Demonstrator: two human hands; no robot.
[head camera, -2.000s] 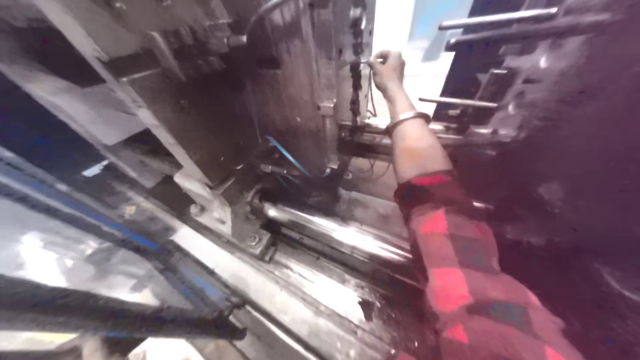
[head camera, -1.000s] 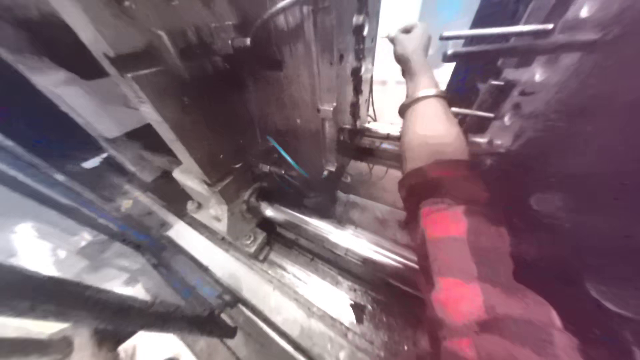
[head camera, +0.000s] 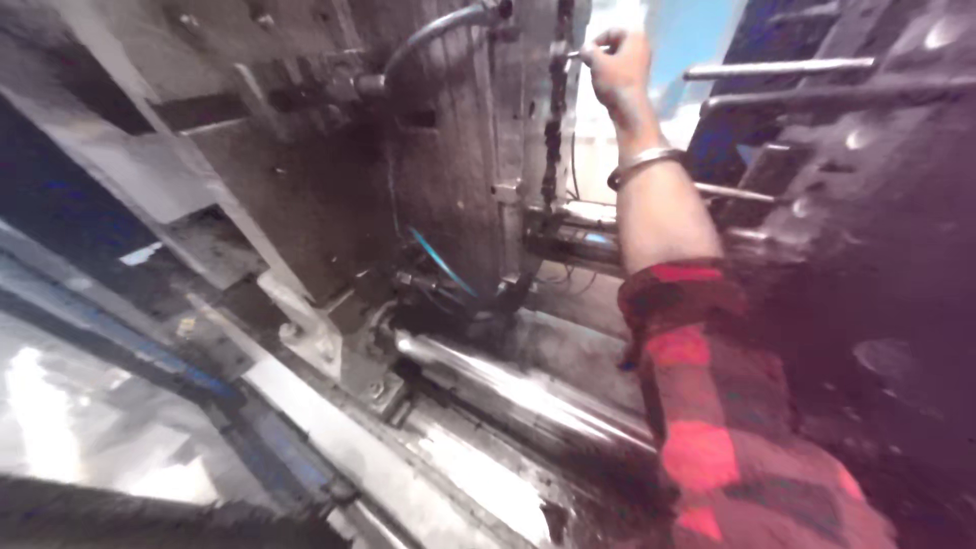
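My right hand (head camera: 621, 65) is raised at the upper middle, beyond a rolled red-and-black checked sleeve and a metal bangle (head camera: 648, 162) at the wrist. Thumb and forefinger pinch a small thin piece (head camera: 576, 54), too blurred to name. Its tip points left, beside the dark notched strip (head camera: 555, 130) along the upright metal block (head camera: 461, 152). Behind the hand is a bright opening. My left hand is not in view.
A shiny round metal bar (head camera: 526, 389) runs low across the machine. Metal pins (head camera: 778, 69) stick out leftward from the right-hand block. A curved hose (head camera: 431, 34) is fixed at the upper left. A blue-edged frame rail (head camera: 175, 366) crosses the lower left.
Compared with two seconds ago, my right hand is higher and a little farther right. Since one second ago, its fingertips have come slightly nearer the notched strip.
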